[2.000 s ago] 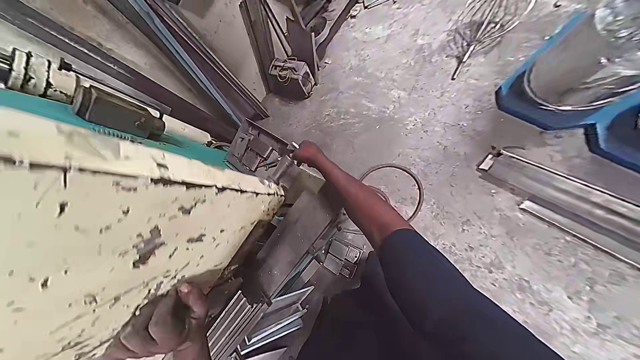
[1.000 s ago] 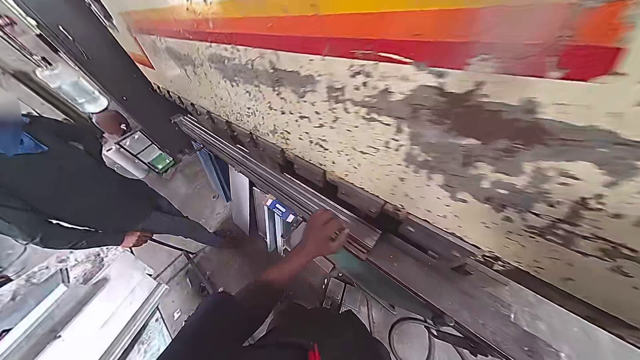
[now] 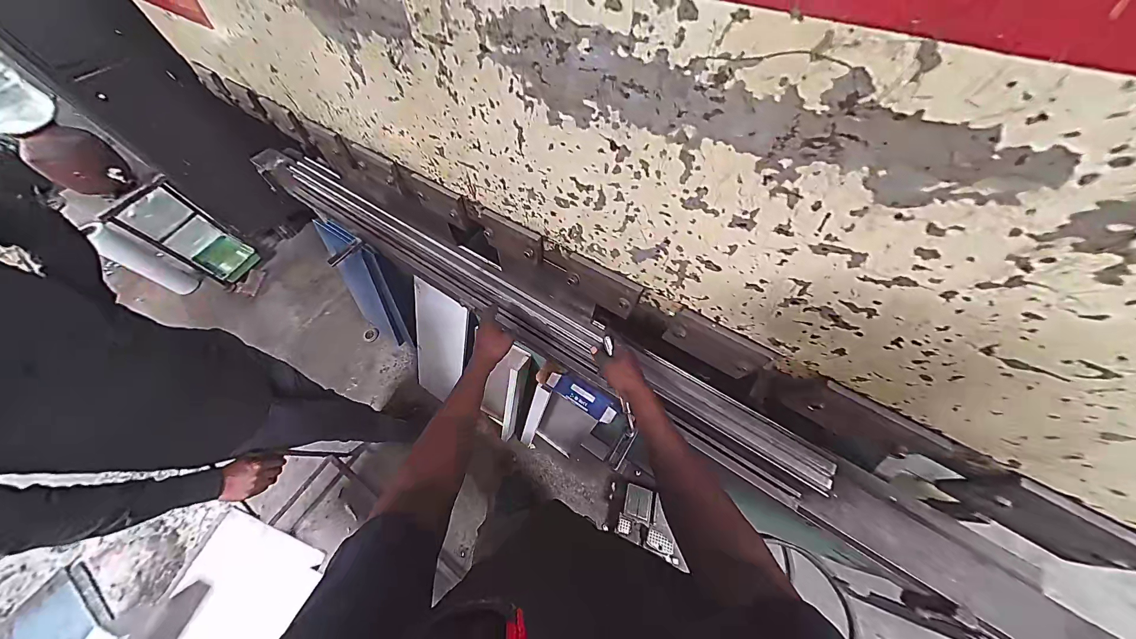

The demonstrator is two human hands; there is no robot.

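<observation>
A bundle of long metal profiles [image 3: 728, 413] lies along the bed of a large press machine with chipped cream paint [image 3: 799, 231]. My left hand [image 3: 491, 339] is at the near side of the bundle, its fingertips hidden against the metal. Farther right, my right hand [image 3: 619, 366] rests at the same bundle's near edge, with a small shiny piece by its thumb. Whether either hand grips the profiles is not clear. Behind the bundle runs a row of bolted clamp blocks [image 3: 568, 280]. A blue box [image 3: 581, 397] is below and between my hands.
Another person in dark clothes [image 3: 133, 382] stands at the left, one hand [image 3: 253, 477] on a thin dark bar. Sheet panels [image 3: 441, 337] and blue metal pieces [image 3: 364, 280] lean under the bed. A foot pedal [image 3: 641, 519] and a looped cable [image 3: 821, 577] are low down.
Both my hands are now at the long profiles; one second ago only one hand showed there. The view has swung far from the machine's end to its front since two seconds ago.
</observation>
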